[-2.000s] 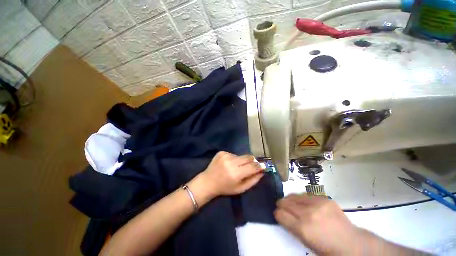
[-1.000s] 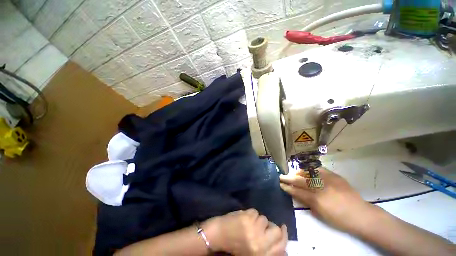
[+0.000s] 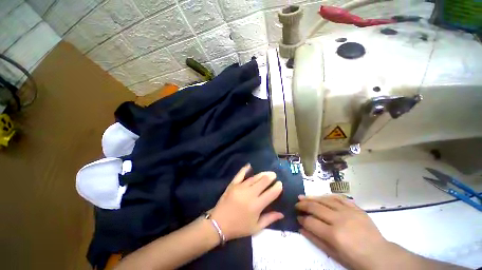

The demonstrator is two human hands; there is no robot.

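Note:
A dark navy garment [image 3: 179,158] lies left of the needle, its right edge under the lit presser foot [image 3: 294,165] of the cream sewing machine [image 3: 391,95]. Two rounded white pieces [image 3: 101,183] show at its left side. My left hand [image 3: 248,203] lies palm down on the cloth in front of the foot, fingers spread, thumb apart. My right hand [image 3: 338,224] is at the cloth's right edge, fingertips touching it near the tension dial [image 3: 340,186]; whether they pinch it is unclear. The needle tip is hidden.
Blue-handled snips [image 3: 457,191] lie on the machine bed at the right. A red-handled item [image 3: 346,17] rests on the machine top. A dark green handle [image 3: 199,68] is by the white brick wall. A brown panel [image 3: 47,174] and a yellow item [image 3: 6,130] are at the left.
My left hand has moved up the cloth and opened from a curled shape. My right hand has come back from beside the needle to the cloth's lower right edge. The camera view has shifted.

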